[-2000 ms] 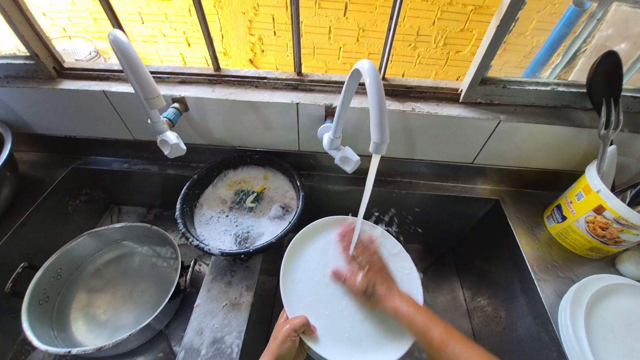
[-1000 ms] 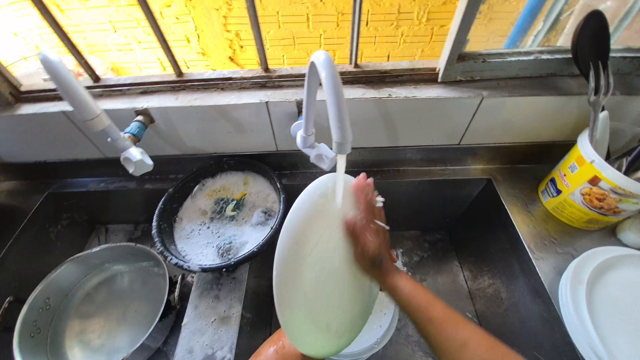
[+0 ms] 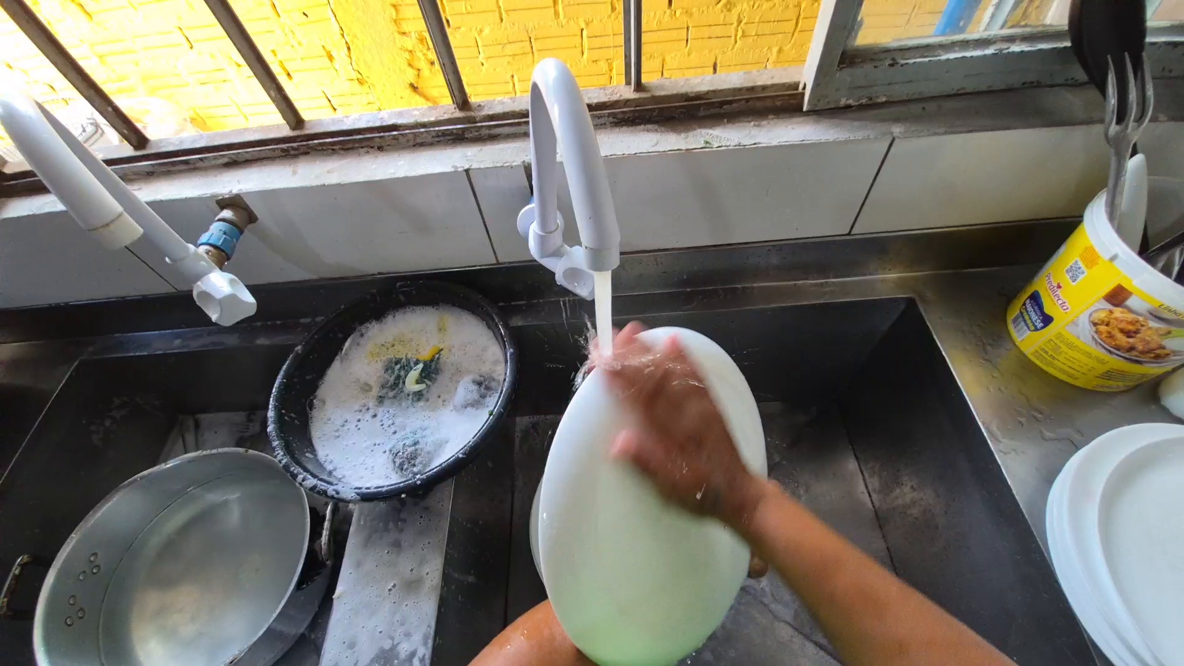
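Observation:
A white plate (image 3: 647,555) is tilted steeply over the right sink basin. My right hand (image 3: 671,416), blurred, lies on its upper face with the fingers spread, under water from the white faucet (image 3: 573,157). Behind the plate's lower part is my left hand, mostly hidden; its forearm shows at the bottom, and a fingertip (image 3: 758,566) shows at the plate's right edge, so it appears to hold the plate from behind. Left of the plate, a black basin (image 3: 282,407) of soapy water holds scouring pads (image 3: 407,375).
A metal pot (image 3: 185,555) with water stands at the left, below a second white faucet (image 3: 65,176). On the right counter are stacked white plates (image 3: 1147,527) and a yellow tub (image 3: 1091,305) holding utensils. A barred window (image 3: 444,46) runs behind.
Two seconds ago the plate lay flatter with my left thumb on its rim; now it is tilted steeply. My right hand has moved from the plate's right edge, one second ago, onto its face.

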